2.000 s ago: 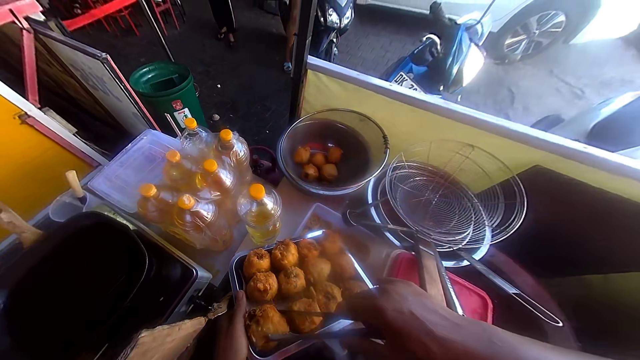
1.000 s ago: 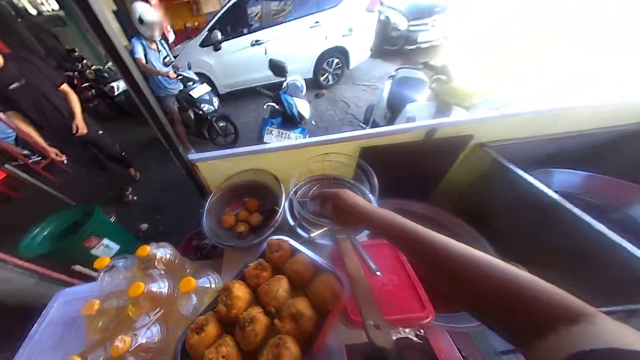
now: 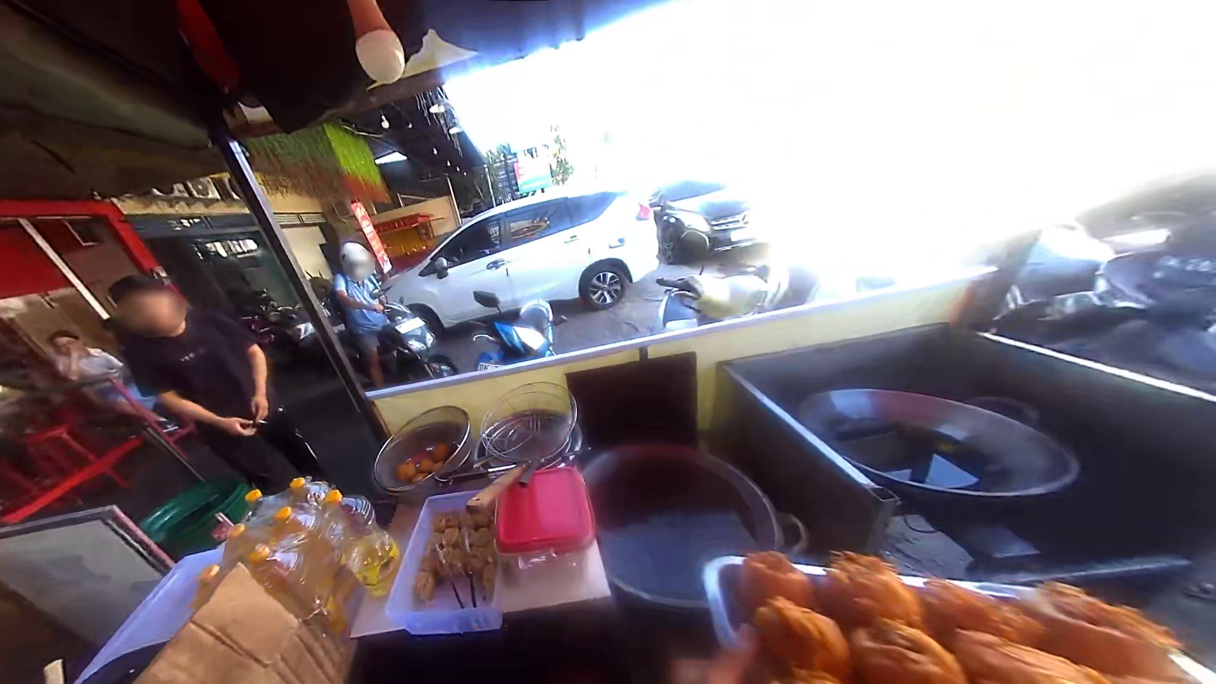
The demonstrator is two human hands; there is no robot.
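A tray (image 3: 717, 608) heaped with browned fried balls (image 3: 879, 594) fills the lower right. Part of my left hand (image 3: 724, 662), blurred, is at the tray's left edge; most of it is cut off by the frame. My right hand is out of view. To the left, a translucent plastic container (image 3: 445, 622) holds skewered pieces (image 3: 456, 551). Beside it is a plastic box with a red lid (image 3: 543, 510), and a tool's wooden handle (image 3: 498, 487) lies across the container's far corner. Behind them are wire strainers (image 3: 529, 423) and a bowl (image 3: 382, 465) with several fried balls.
Bottles of yellow oil (image 3: 313, 532) with orange caps and torn cardboard (image 3: 242, 636) stand at left. A large wok (image 3: 679, 527) is at centre, another (image 3: 936, 442) inside a metal enclosure at right. Beyond the low yellow wall (image 3: 788, 332) are people, motorbikes and cars.
The tray of fried balls has moved from beside the bottles to the right, uncovering the container of skewers. My right hand, over the strainers one second ago, has left view. The view has swung upward and right.
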